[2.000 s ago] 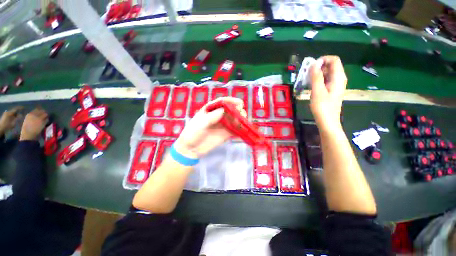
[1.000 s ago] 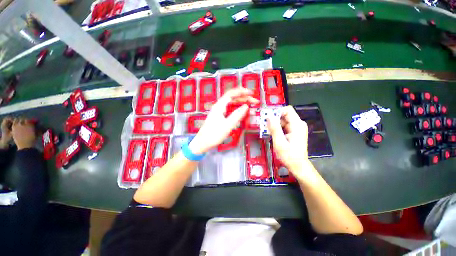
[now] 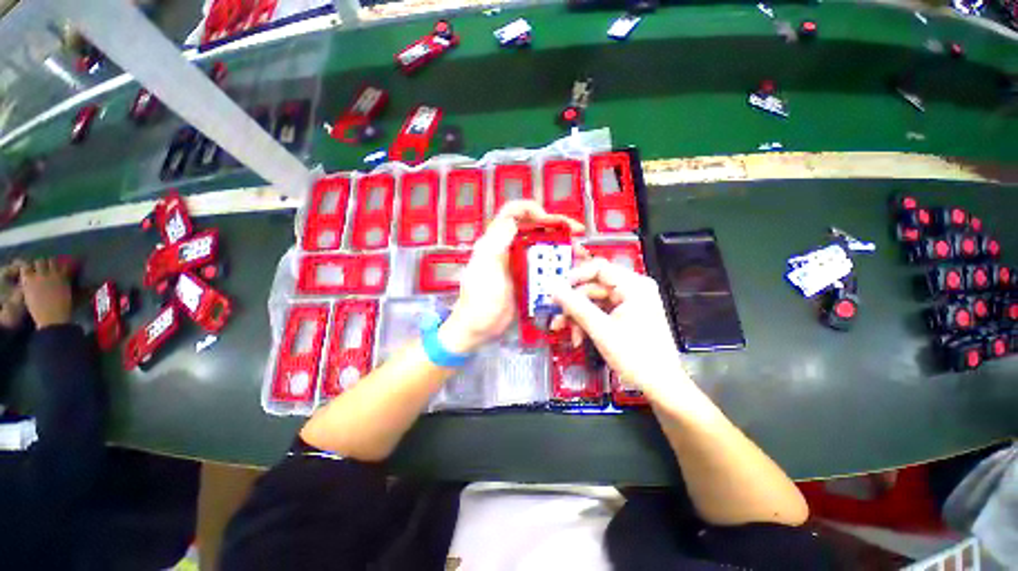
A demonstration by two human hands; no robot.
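My left hand [image 3: 487, 279], with a blue wristband, holds a red front housing [image 3: 529, 317] upright over the middle of the blister tray [image 3: 415, 326]. A white dotted keypad part [image 3: 548, 271] lies against the housing's face. My right hand [image 3: 615, 318] has its fingertips on the lower right of the keypad part and at the housing's edge. Whether the keypad is seated cannot be told. More red housings [image 3: 299, 351] lie in the tray pockets around and below my hands.
A glossy black flat case [image 3: 700, 292] lies right of the tray. Farther right are white dotted parts [image 3: 818, 269] and rows of black sub-assemblies [image 3: 958, 280]. Labelled red units [image 3: 179, 259] lie left, near another person's hands [image 3: 45, 292]. A green conveyor [image 3: 670, 100] with parts runs beyond; a post [image 3: 192, 94] stands left.
The red housing has turned upright in my left hand. My right hand has brought the keypad part from the far side down and left onto the housing. The belt items have shifted left.
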